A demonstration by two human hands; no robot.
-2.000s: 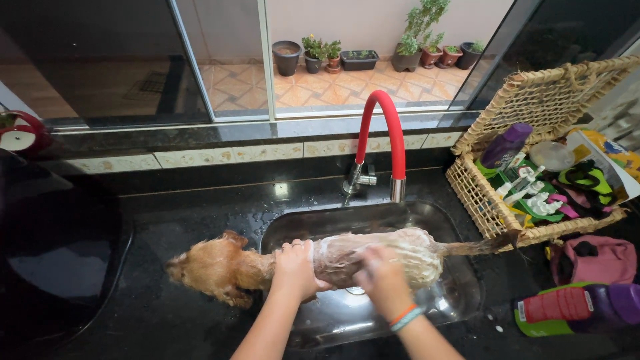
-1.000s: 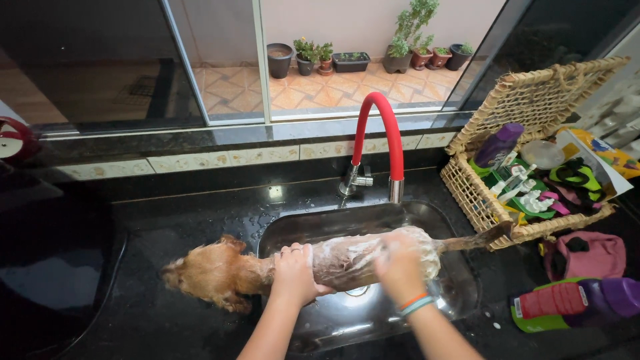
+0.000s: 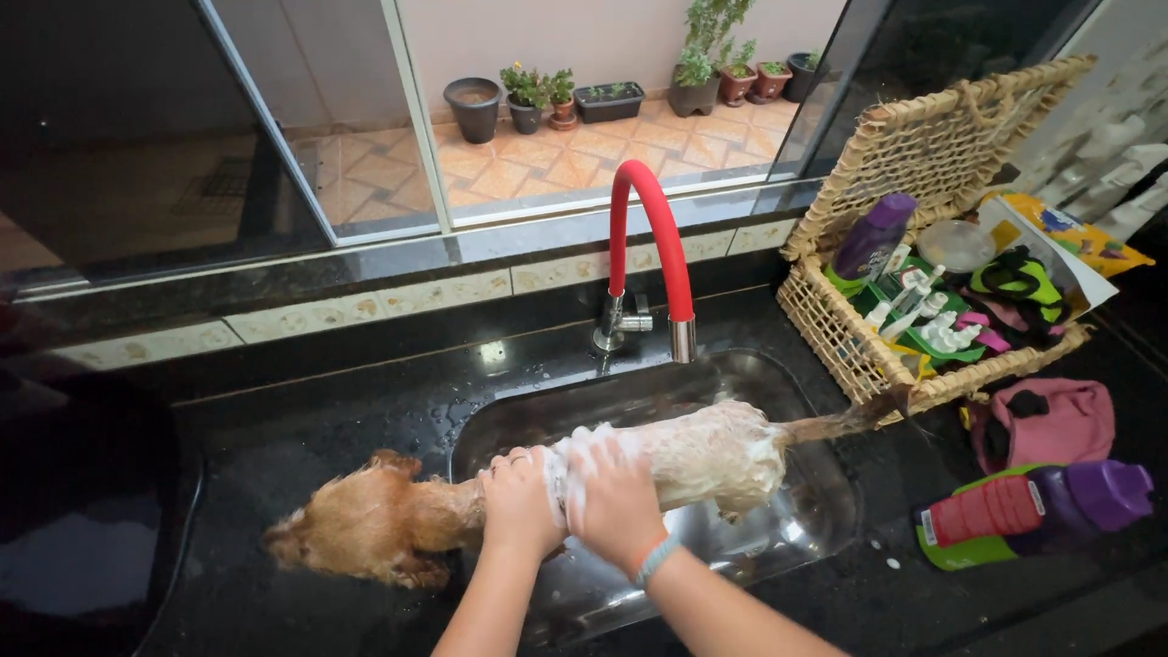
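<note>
A small wet dog (image 3: 703, 452) with reddish-brown head and lathered back stands over the stainless steel sink (image 3: 630, 598), its head over the black counter at left and its tail out to the right. My left hand (image 3: 522, 497) rests on its shoulders, fingers curled over the back. Close beside it, my right hand (image 3: 613, 497) lies on the foamy back, with suds over its fingers and a band on the wrist. Both palms and the dog's legs are mostly hidden. A red flexible faucet (image 3: 650, 233) arches behind the dog; no water is seen running from it.
An open woven basket (image 3: 826, 328) with bottles and small items stands at the right. Near it lie a pink cloth item (image 3: 1049, 424) and a purple bottle (image 3: 1031, 511) on its side. A window (image 3: 420, 137) is behind the counter; a dark glossy object (image 3: 82, 520) is at left.
My right hand has moved left along the dog's back, from near its rump to beside my left hand. White lather now shows on my right fingers. My left hand stays at the shoulders.
</note>
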